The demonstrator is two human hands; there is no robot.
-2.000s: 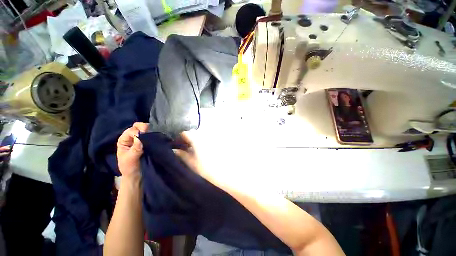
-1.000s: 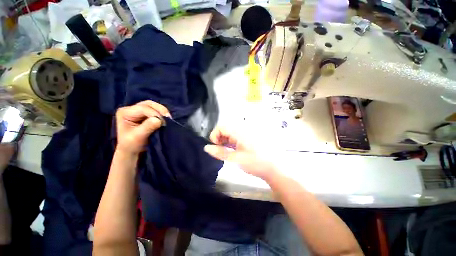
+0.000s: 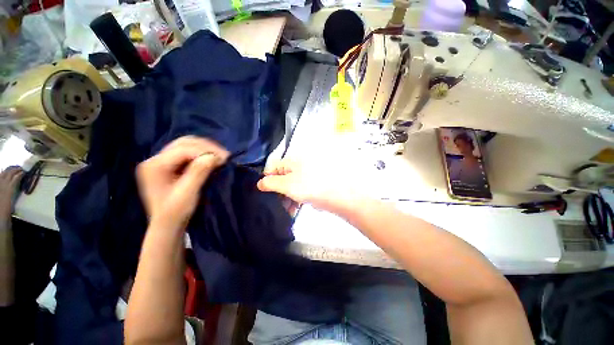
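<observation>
A large navy garment (image 3: 209, 94) is heaped left of the needle area and hangs over the table's front edge towards the lap. My left hand (image 3: 180, 174), slightly blurred, pinches a folded edge of it between thumb and fingers. My right hand (image 3: 293, 183) is to the right, its thumb and fingertips at the same navy edge; glare washes out the back of the hand. The off-white sewing machine (image 3: 512, 101) stands at the right. Its presser foot area (image 3: 390, 135) is partly lost in glare, with no cloth seen under it.
A smartphone (image 3: 464, 164) leans under the machine arm. Dark snips (image 3: 542, 207) and black-handled scissors (image 3: 598, 217) lie at right. A neon tag (image 3: 342, 108) hangs by the machine head. Grey cloth (image 3: 299, 101) lies behind the navy. A cream machine (image 3: 57, 101) and another person's hand (image 3: 9, 185) are at left.
The navy cloth now covers most of the grey cloth. My right hand moved right from the cloth, then back left to its edge. My left hand stays at the edge, slightly higher than at first.
</observation>
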